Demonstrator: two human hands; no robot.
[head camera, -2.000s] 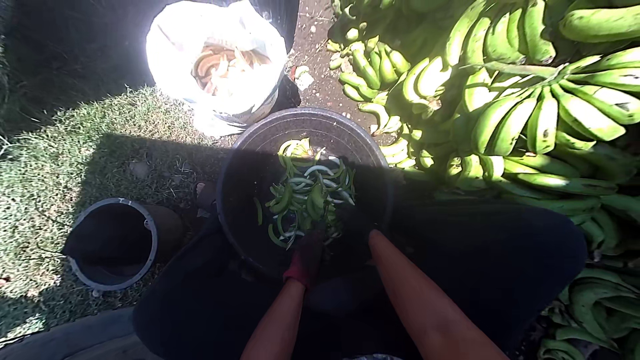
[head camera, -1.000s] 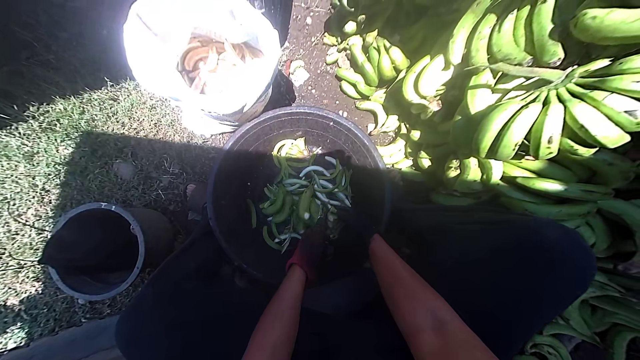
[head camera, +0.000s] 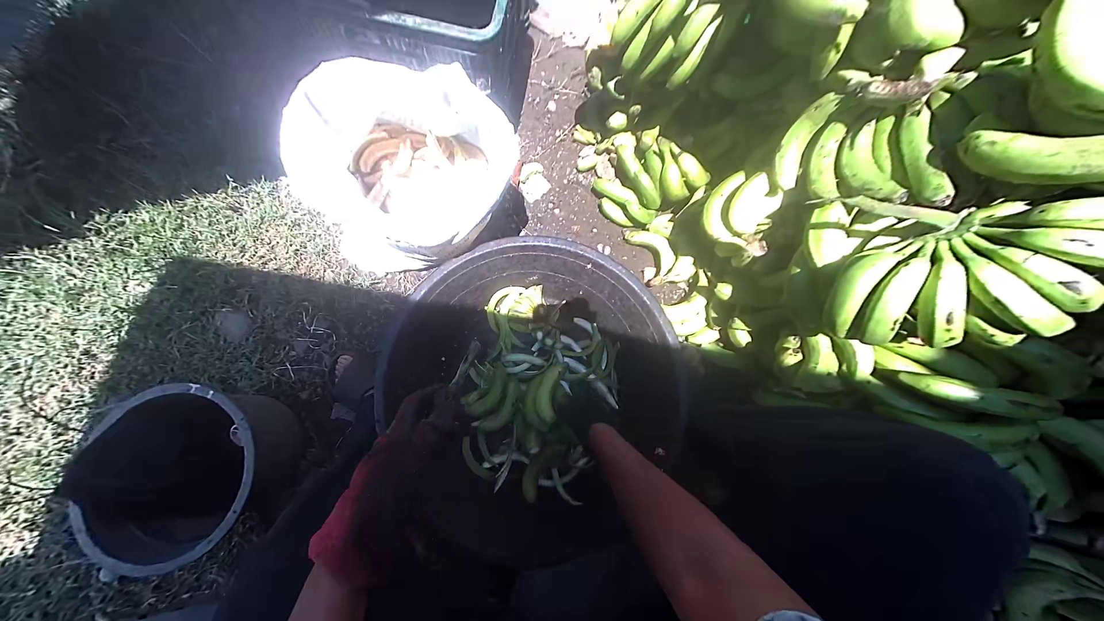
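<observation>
A round dark plastic tub (head camera: 539, 250) sits between my knees, its lower part in deep shadow. Small green bananas (head camera: 542, 397) and strips of green peel (head camera: 604, 379) lie heaped inside it. My left hand (head camera: 423, 431), in a dark glove with a red cuff, is at the tub's left side, beside the heap; shadow hides whether it holds anything. My right forearm reaches in from the lower right, and my right hand (head camera: 591, 414) is nearly lost in the dark at the right of the heap, so its fingers and anything in them cannot be made out.
A white sack (head camera: 397, 207) with pale brownish pieces inside stands beyond the tub. At left, a dark bucket (head camera: 246, 483) rests on grass. Many green banana bunches (head camera: 944, 285) are piled at right. A dark crate with a green rim (head camera: 492, 30) is at the top.
My left hand has moved from the near side of the heap to the tub's left side. My right forearm stays at the tub's right.
</observation>
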